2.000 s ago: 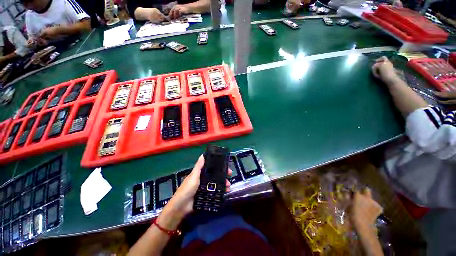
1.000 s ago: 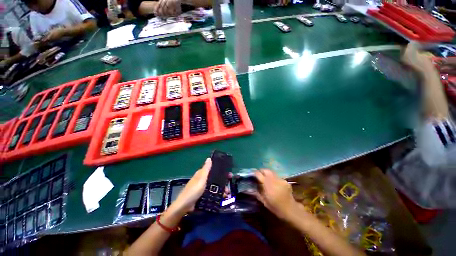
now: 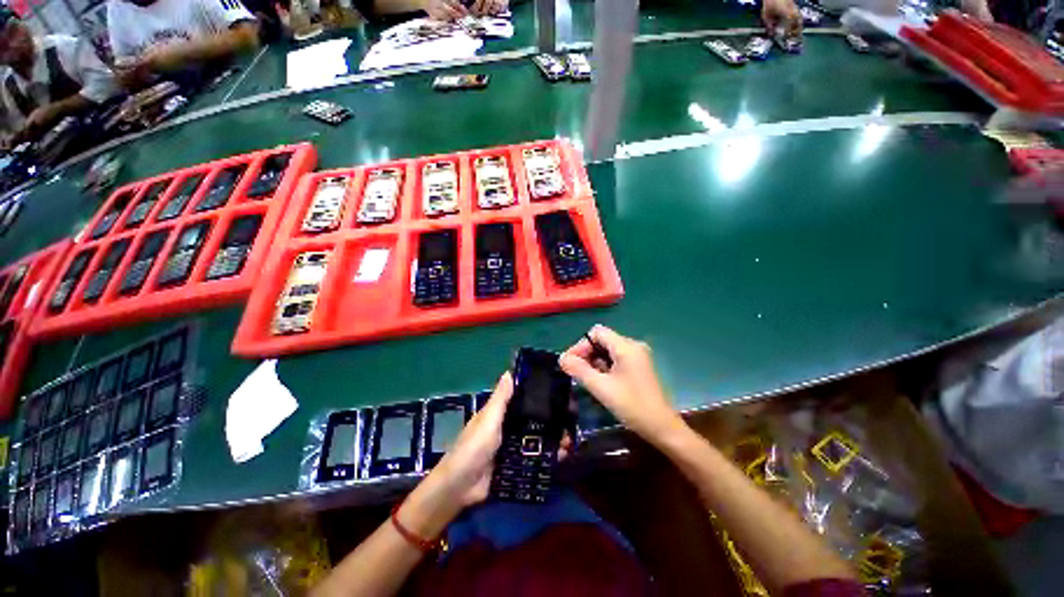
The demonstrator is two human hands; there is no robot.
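Note:
My left hand (image 3: 473,449) holds a black keypad phone (image 3: 533,432) upright, screen end away from me, above the table edge. My right hand (image 3: 621,376) is at the phone's top right corner, with a small dark thing (image 3: 597,348) between its fingers; I cannot tell what it is. The lens sheet (image 3: 394,439) with black-framed screen windows lies at the table edge, partly hidden by my left hand and the phone. The red phone tray (image 3: 443,321) holds black phones, unfinished gold-silver phones and a white paper slip (image 3: 372,266).
A fuller lens sheet (image 3: 105,420) lies left, beside loose white paper (image 3: 259,408). Another red tray (image 3: 175,297) of phones stands further left. A grey post (image 3: 609,82) rises behind the trays. Yellow frames (image 3: 834,451) and clear scraps lie below the edge. People sit across and at right.
My right hand has moved from the lens sheet up to the top of the held phone. The view has shifted, so the trays appear further right. A neighbour's arm at right has left the table.

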